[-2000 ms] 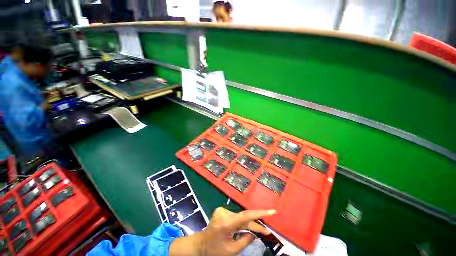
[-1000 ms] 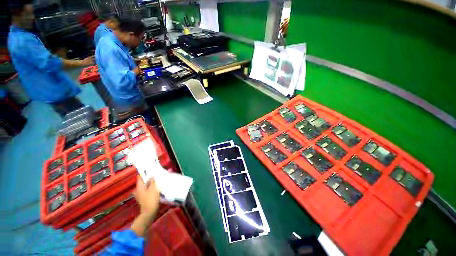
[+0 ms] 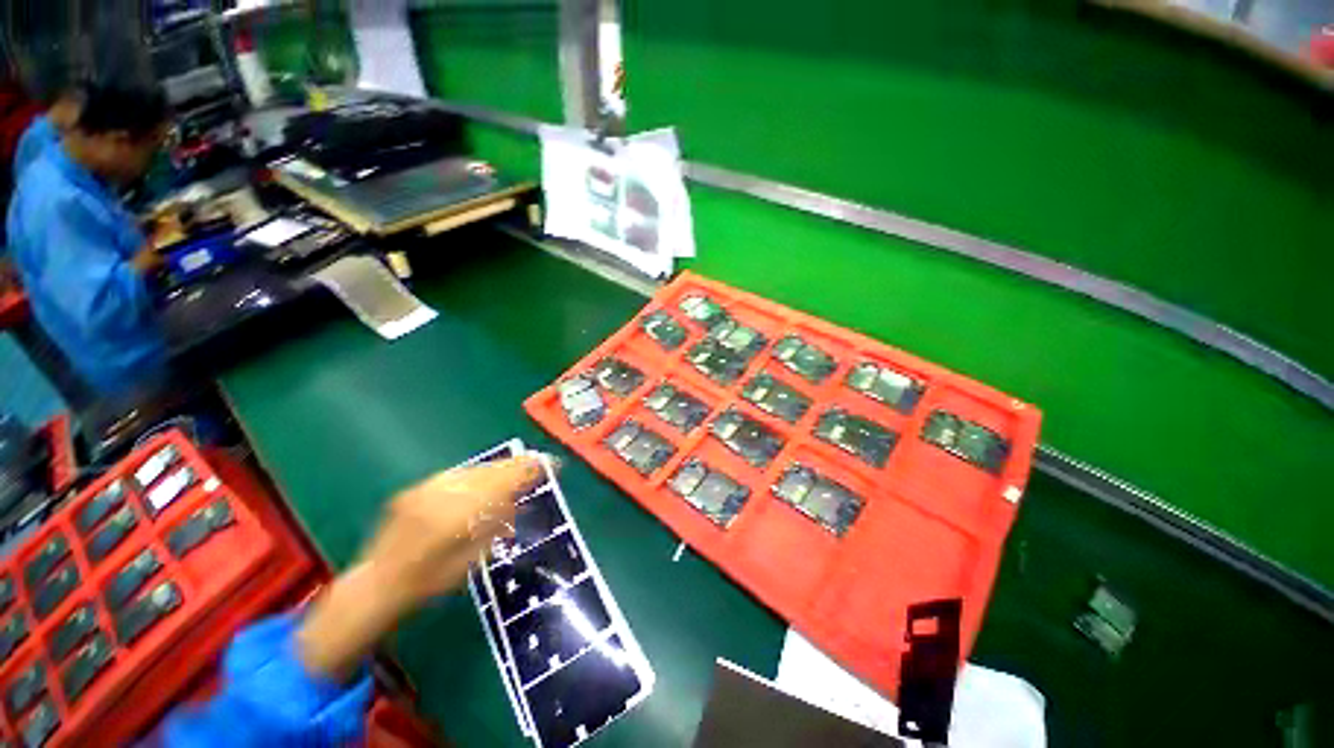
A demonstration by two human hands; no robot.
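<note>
My left hand (image 3: 439, 529), bare with a blue sleeve, reaches from the lower left over the upper end of the stacked sticker sheets (image 3: 563, 621). Its fingertips are close together at the top corner; blur hides whether they grip the sheet. The sheets are white-edged with black panels. A black die-cut piece (image 3: 931, 665) with small cutouts shows at the red tray's (image 3: 892, 607) near edge; what supports it cannot be told. The tray holds several circuit boards (image 3: 816, 497). A dark flat plate (image 3: 775, 716) is cut off at the bottom. My right hand is not in view.
White papers (image 3: 995, 709) lie at the tray's near corner. Stacked red trays with boards (image 3: 110, 585) stand low at left. A loose board (image 3: 1105, 617) lies at right. Instruction sheets (image 3: 617, 202) hang on the green partition. A person in blue (image 3: 88, 241) works at far left.
My left hand has moved from the left trays to the sticker sheets and no longer holds the white paper. The view has swung right again. The black piece and dark plate show more clearly.
</note>
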